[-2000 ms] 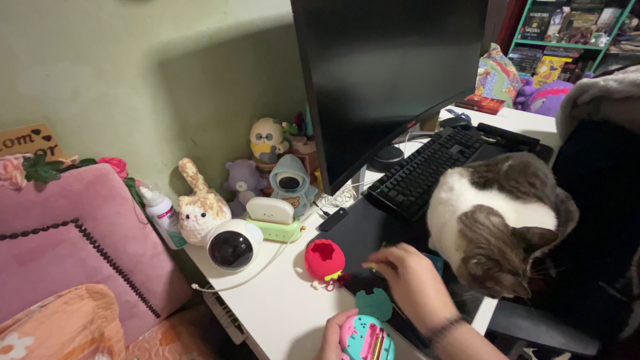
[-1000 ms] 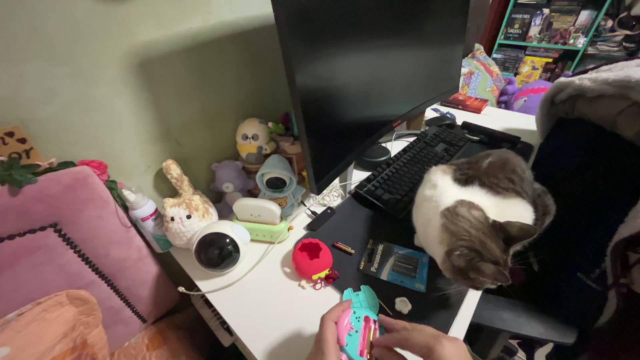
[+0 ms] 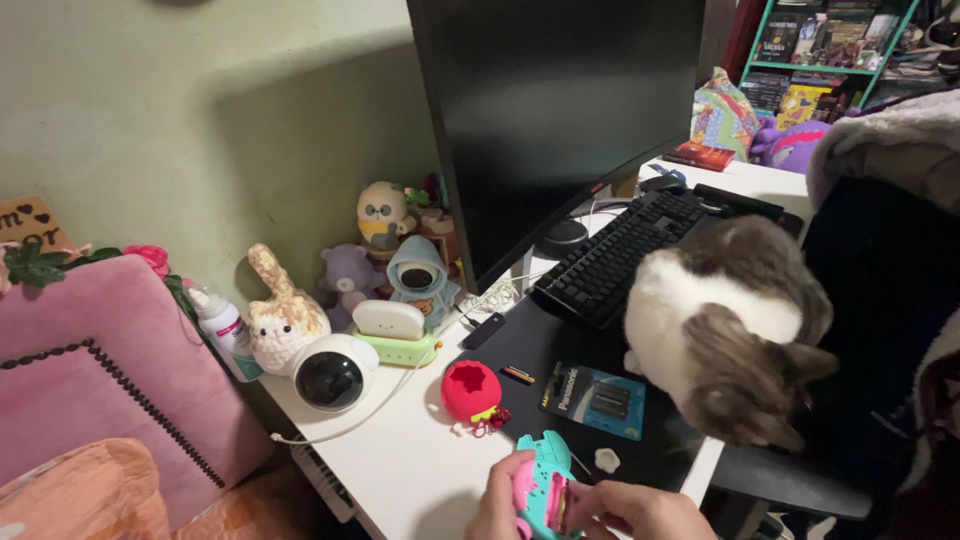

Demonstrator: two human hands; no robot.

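Observation:
My left hand (image 3: 499, 501) grips a pink and teal plastic toy (image 3: 541, 495) at the bottom of the view. An oblong battery compartment lies uncovered on its back. My right hand (image 3: 637, 510) has its fingertips at that compartment; whether they pinch a battery is hidden. Just beyond the toy is a teal cat-shaped piece (image 3: 546, 448). A red round silicone case (image 3: 470, 390) with charms stands to the left, and a loose battery (image 3: 517, 375) rests beside it. Farther right lie a Panasonic AAA battery pack (image 3: 594, 400) and a small white flower-shaped piece (image 3: 607, 460) on the black desk mat.
A grey and white cat (image 3: 720, 330) sits at the desk's right edge by the black keyboard (image 3: 622, 255). Behind stands a large monitor (image 3: 562, 120). A round white camera (image 3: 330, 375), a green-based lamp (image 3: 394, 341), a white cable and plush toys line the left side.
My right hand, earlier raised over the mat, has come down to the toy and stays there. The battery pack, covered by my hand two seconds ago, now shows. The view has shifted slightly.

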